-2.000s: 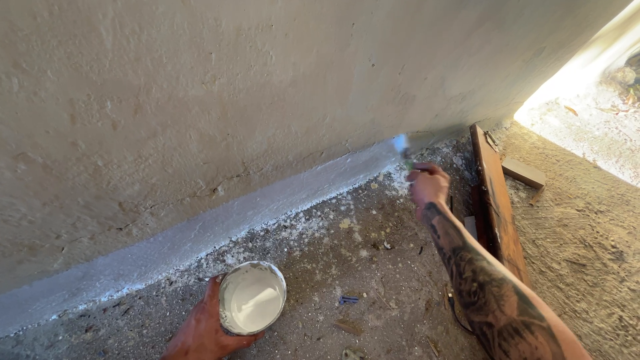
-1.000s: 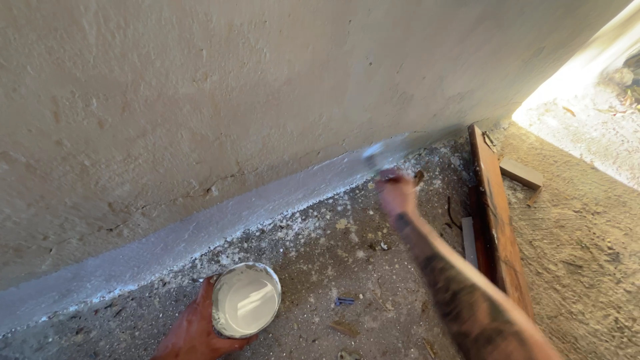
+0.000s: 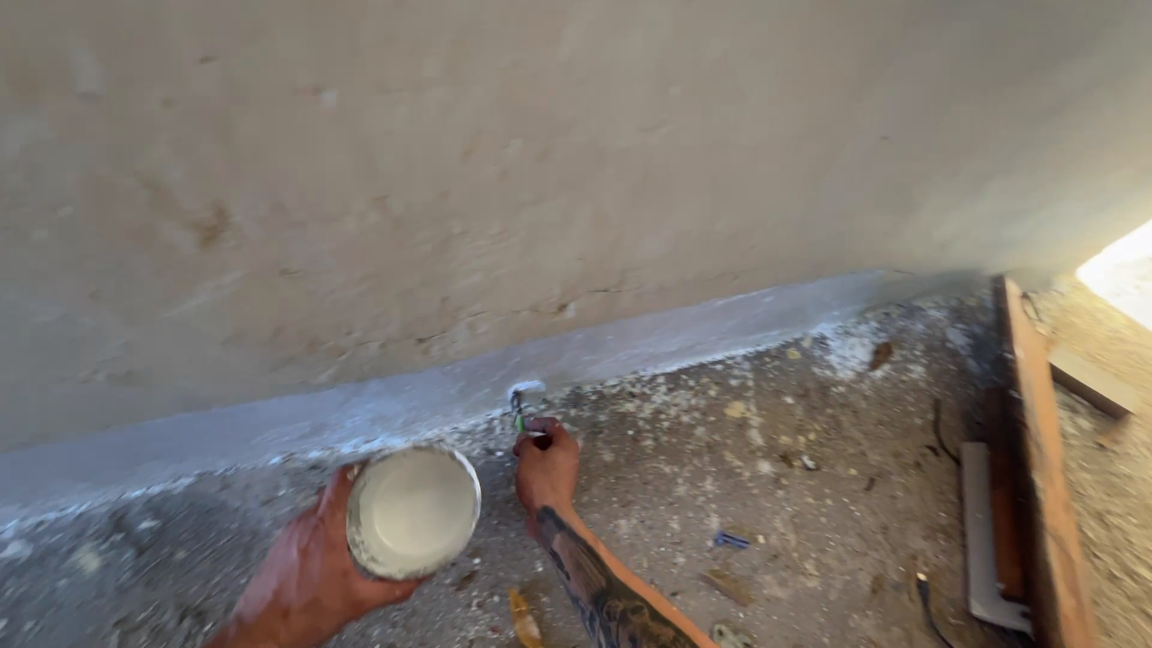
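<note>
My left hand point(image 3: 315, 558) grips a round container of white paint point(image 3: 416, 511) from its left side and below, just above the floor. Just right of it, my right hand point(image 3: 547, 463) is closed around a small paintbrush point(image 3: 519, 409) with a bit of green on its handle. The brush's pale bristles touch the painted band point(image 3: 648, 337) along the foot of the plaster wall point(image 3: 540, 180). That band looks whitish blue against the beige wall above. My fingers hide most of the brush's handle.
Right of my hands, a wooden board point(image 3: 1044, 450) reaches the wall's foot, with a grey flat piece point(image 3: 981, 540) beside it. A small block point(image 3: 1091, 385) lies beyond. On the speckled floor point(image 3: 810, 540) are a blue scrap point(image 3: 731, 540), a dry leaf point(image 3: 882, 355) and a cable end point(image 3: 927, 594).
My right hand has moved left along the wall's foot with the brush and is now close to the container. The view has shifted.
</note>
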